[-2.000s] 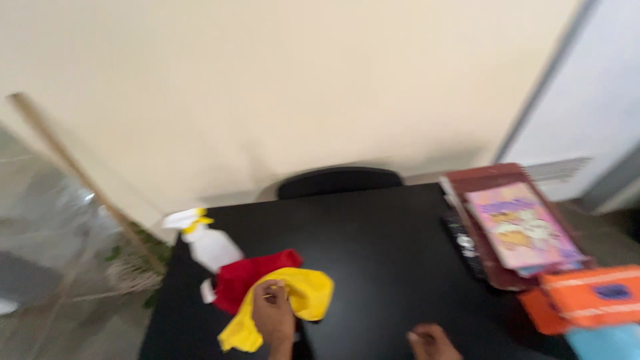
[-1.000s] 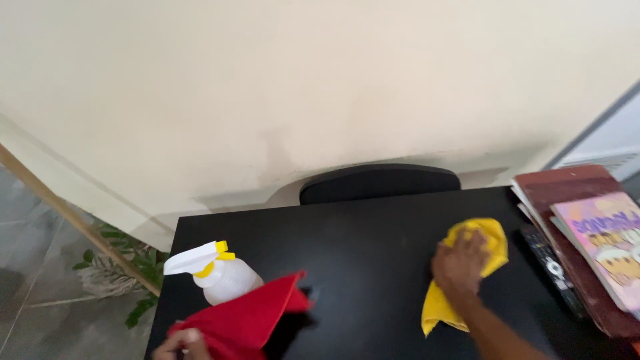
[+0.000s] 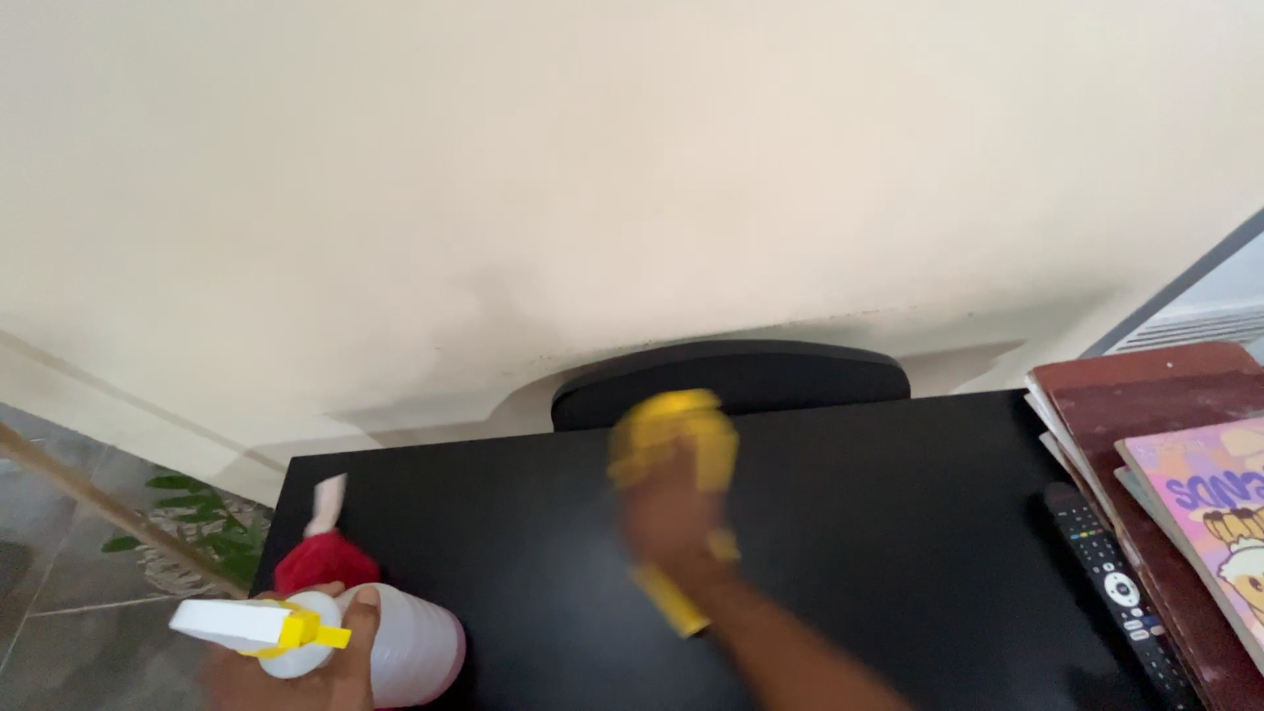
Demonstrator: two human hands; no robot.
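Note:
My right hand [image 3: 671,513], blurred, presses a yellow cloth [image 3: 681,425] at the far edge of the black table [image 3: 513,533], near its middle. At the lower left my left hand [image 3: 346,642] is closed around a white spray bottle [image 3: 410,642] with a white and yellow trigger head, which points left. Behind that hand lies a red cloth [image 3: 326,561] with a pale tag, at the table's left side; part of the cloth is hidden by the hand and bottle.
A black chair back [image 3: 731,370] stands between table and wall. On the right are a black remote control [image 3: 1111,583], a dark red folder [image 3: 1096,395] and a colourful book [image 3: 1205,504]. A wooden pole [image 3: 99,504] and a plant [image 3: 202,518] are beyond the left edge.
The yellow cloth and my right hand have moved left from near the folder. My left hand, on the red cloth one second ago, has let it go and taken hold of the spray bottle.

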